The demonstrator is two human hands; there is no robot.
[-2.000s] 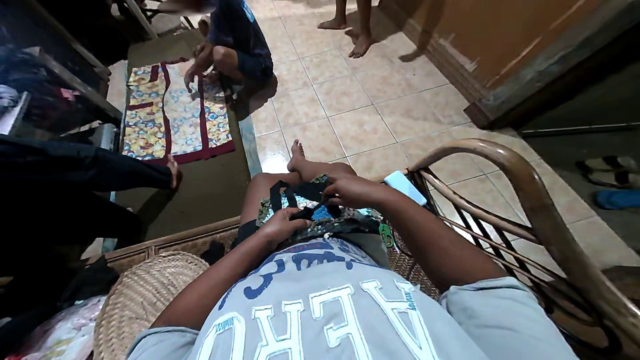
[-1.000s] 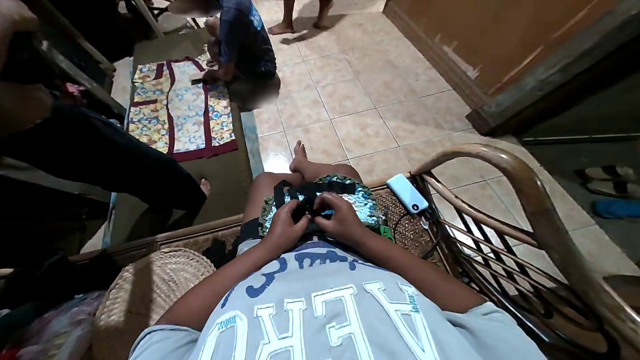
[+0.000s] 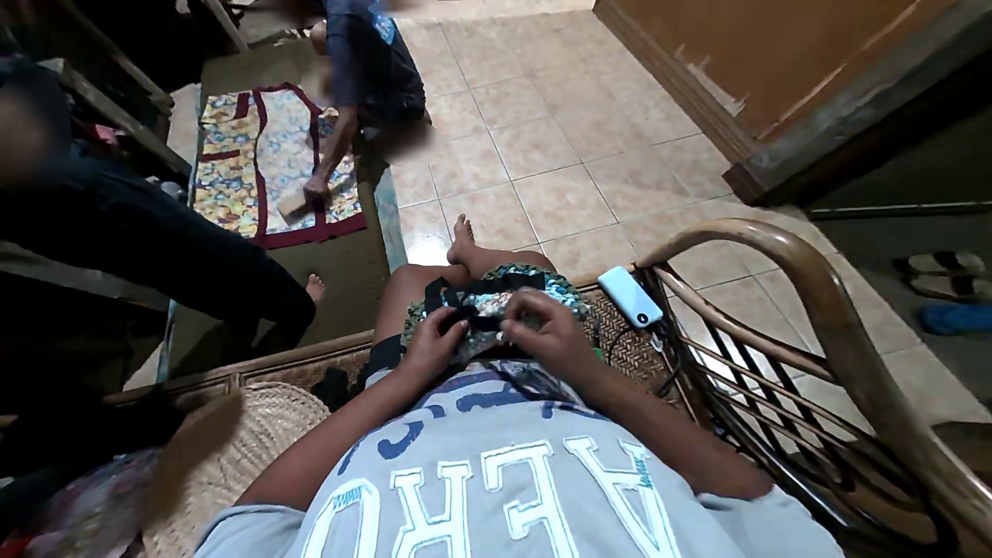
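Across my lap lies a crocheted or woven piece in green, blue and white [image 3: 570, 293], with black fabric strips [image 3: 527, 282] on it. My left hand [image 3: 435, 341] pinches a black strip between thumb and fingers at the left part of the piece. Just right of it, my right hand [image 3: 546, 333] has its thumb and fingertips together over the piece, at something small that I cannot make out. The black material runs between the two hands.
A light blue phone [image 3: 629, 296] with a cable lies on the woven seat, beside the curved rattan armrest [image 3: 814, 287]. A woven hat or basket [image 3: 240, 457] is at my left. On the floor, a person [image 3: 372, 70] crouches by a patterned cloth [image 3: 283, 170]; another person's leg [image 3: 178, 232] is nearer.
My right hand has moved slightly away from my left; one second ago they were close together. The crouching person's arm now reaches onto the patterned cloth.
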